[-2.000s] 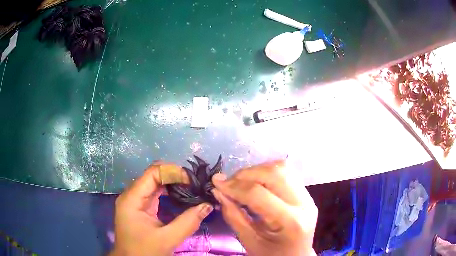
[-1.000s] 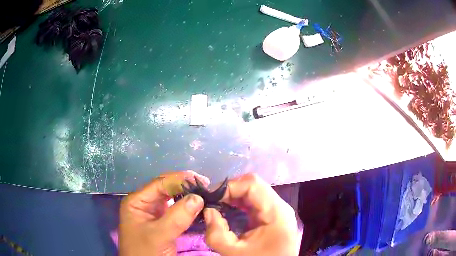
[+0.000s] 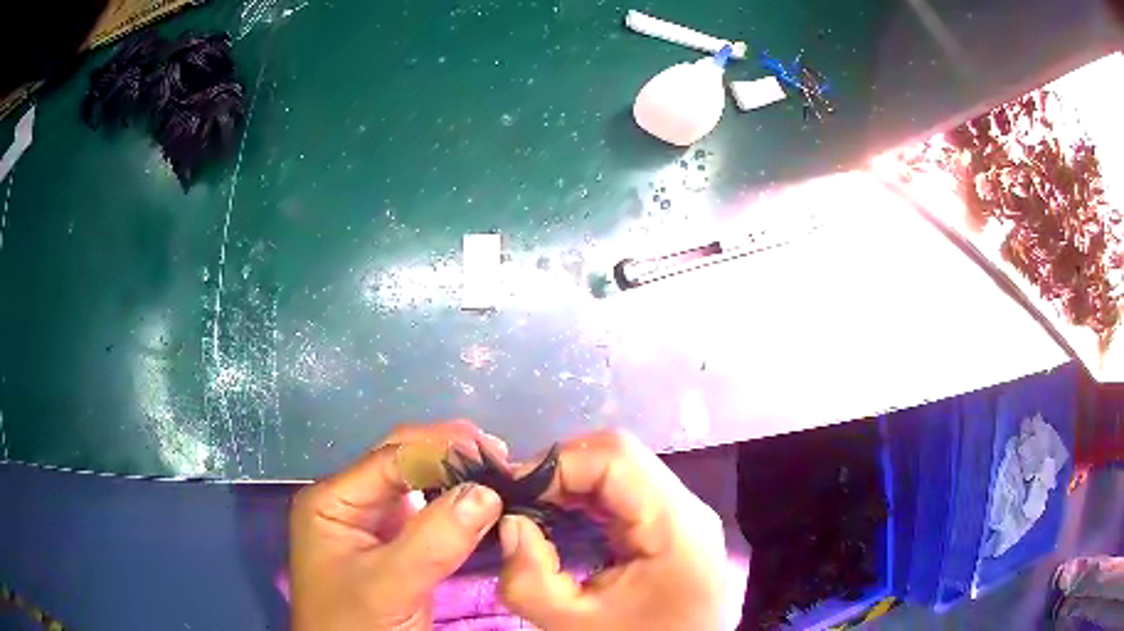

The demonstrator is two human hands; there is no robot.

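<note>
A black spiky hair piece [image 3: 505, 483] is held between both hands just off the bench's front edge, largely covered by the fingers. My left hand [image 3: 395, 524] pinches it between thumb and fingers; a yellowish band shows on one finger. My right hand [image 3: 610, 524] grips its right side with thumb and index finger, beside a curved dark spike. Whether that spike is a separate strand cannot be told.
The green bench [image 3: 333, 234] bears a white squeeze bottle [image 3: 680, 104], white stick [image 3: 684, 33], small white block [image 3: 757, 93], white rectangle [image 3: 482, 270], slim tool [image 3: 672, 265] and black hair pieces [image 3: 173, 99]. Right are a glowing strand box [image 3: 974, 277] and blue crate [image 3: 943, 505].
Since the oldest frame the hair piece has turned and both hands have closed tighter around it. Over the last second the hands have barely moved; the view has shifted slightly.
</note>
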